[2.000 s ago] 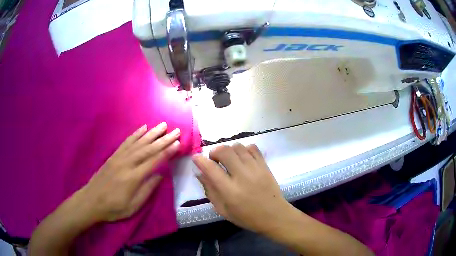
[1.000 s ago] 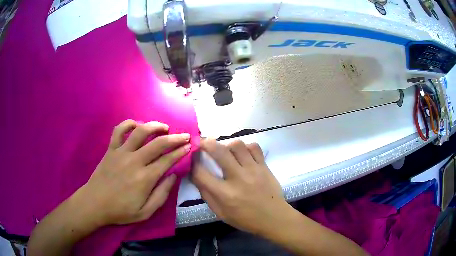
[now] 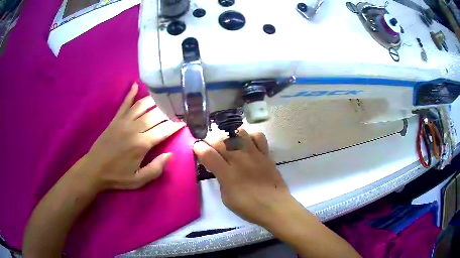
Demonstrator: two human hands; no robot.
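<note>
The large magenta body panel (image 3: 65, 116) lies over the table left of the needle, its right edge running under the head of the white sewing machine (image 3: 323, 50). My left hand (image 3: 121, 146) lies flat on the cloth with fingers spread, fingertips near the needle area. My right hand (image 3: 247, 171) is just right of the needle, thumb and index finger at the cloth edge, partly behind the black screw part. Whether its fingers pinch the cloth is hidden. The presser foot and needle are hidden behind the shiny take-up lever cover (image 3: 194, 101).
Orange-red handled snips (image 3: 426, 141) lie at the table's right end. A pale measuring tape strip (image 3: 323, 211) runs along the front edge. A magenta heap (image 3: 403, 237) lies below the table at right. A thread tension dial (image 3: 386, 22) is on the machine top.
Both hands have moved forward to the needle area. My left hand has flattened on the cloth. The cloth's front corner now lies flat on the tabletop. The camera view has shifted, showing more machine top.
</note>
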